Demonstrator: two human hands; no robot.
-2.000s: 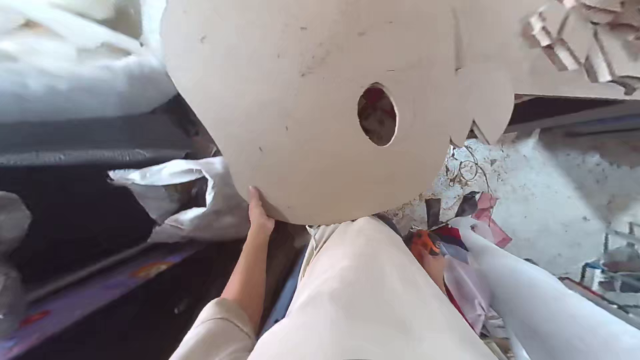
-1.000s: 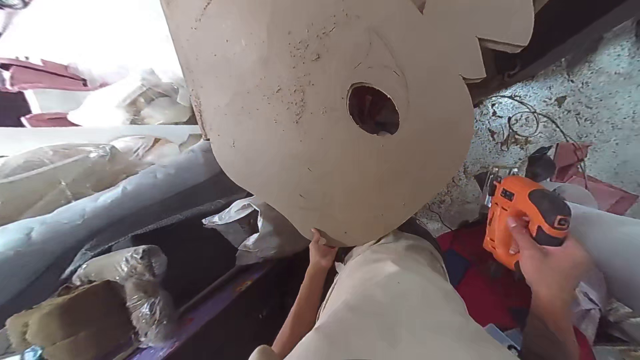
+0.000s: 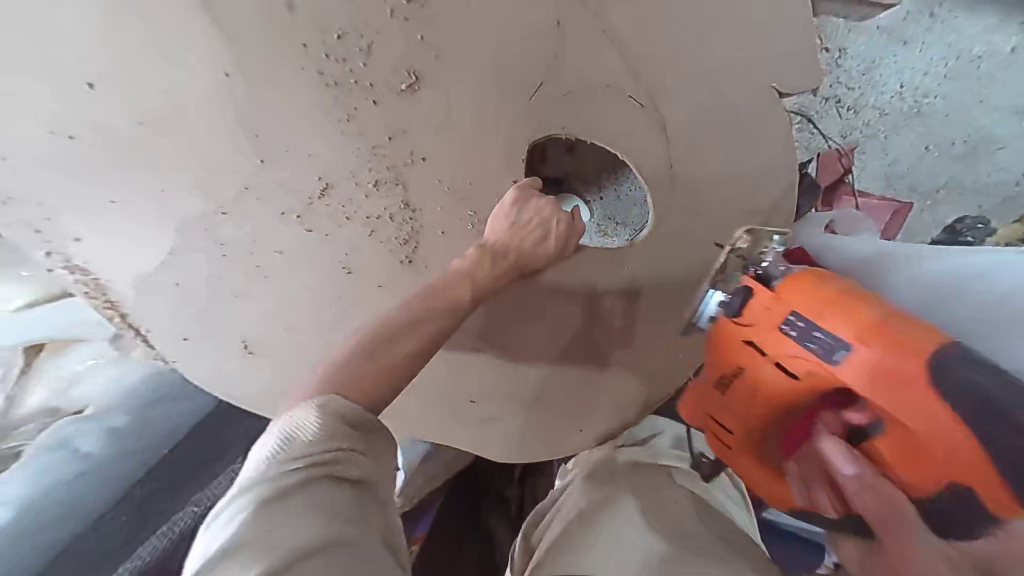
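Note:
A large flat wooden board (image 3: pixel 320 160), thin and curved along its near edge, spreads across most of the view, with pencil lines and scattered wood chips on it. It has an oval hole right of the middle. My left hand (image 3: pixel 536 228) grips the board at the hole's left rim; its fingertips are partly hidden. A small white round thing (image 3: pixel 573 208) shows beside those fingers. On the right, my right hand (image 3: pixel 864 480) holds an orange and black cordless jigsaw (image 3: pixel 832 376) by its handle, tilted, its metal base plate close to the board's right edge. The blade cannot be made out.
Red scraps (image 3: pixel 864 196) and a thin cord lie on the littered floor (image 3: pixel 920 88) at the upper right. A pale rolled sheet (image 3: pixel 920 264) runs behind the jigsaw. Plastic-wrapped material (image 3: pixel 88 432) lies at the lower left, beside a dark surface.
My left hand has moved from the board's near edge to the oval hole. My right hand has brought the jigsaw nearer to the board. The view has shifted closer to the board.

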